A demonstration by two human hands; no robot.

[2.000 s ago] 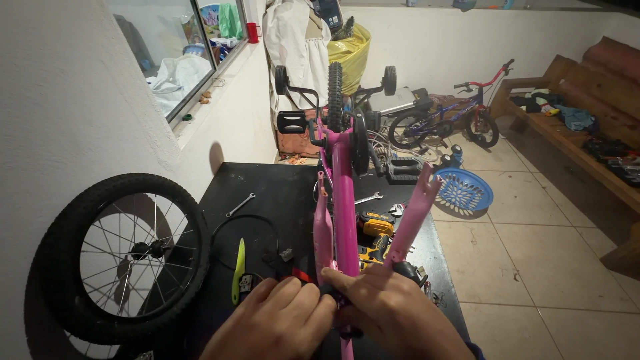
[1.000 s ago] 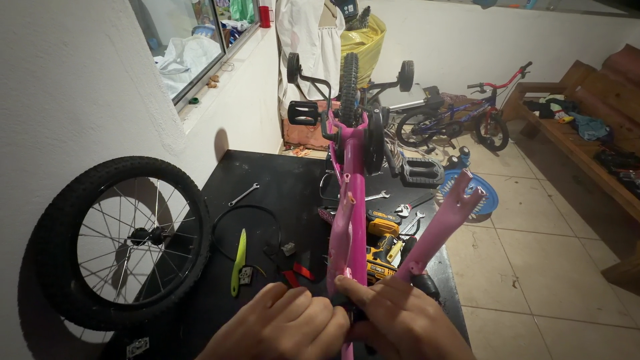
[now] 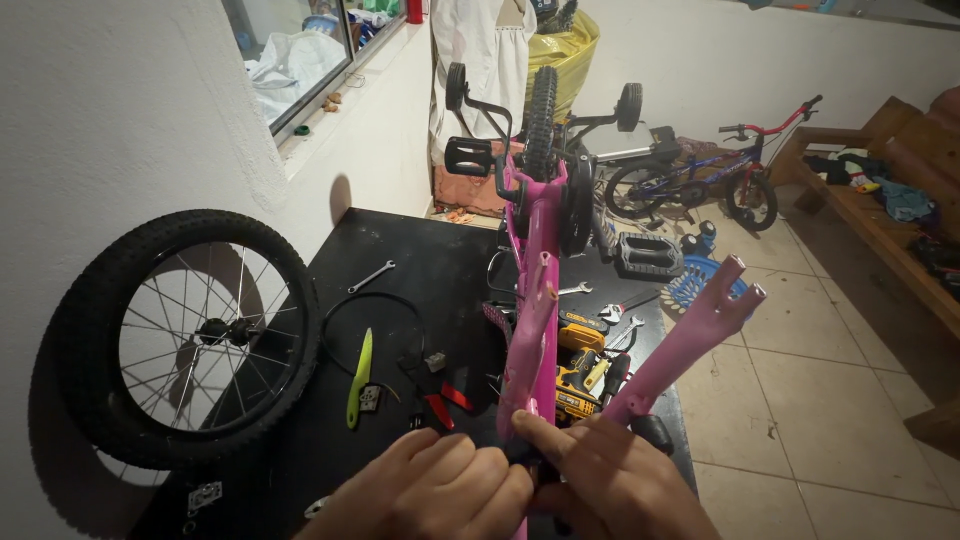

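A pink bicycle frame [image 3: 544, 217] lies upside down on the black table, its rear wheel and training wheels away from me. The pink fork's left blade [image 3: 529, 345] and right blade [image 3: 682, 345] point up and away from me. Low in the view, my left hand [image 3: 442, 491] is curled close to the fork's base; what its fingers hold is hidden. My right hand [image 3: 611, 472] grips around the fork's base between the blades, index finger resting near the left blade. A small dark part shows between the hands, too covered to identify.
A bicycle wheel [image 3: 187, 337] leans on the wall at left. On the black table [image 3: 442, 247] lie a combination wrench [image 3: 371, 277], a green-handled knife [image 3: 360, 379], red-handled pliers [image 3: 442, 409] and a yellow cordless drill [image 3: 577, 375]. A wooden bench [image 3: 862, 202] and a blue bicycle [image 3: 697, 176] stand beyond.
Both hands have stayed at the fork's base, with small shifts of the fingers. The view has moved slightly.
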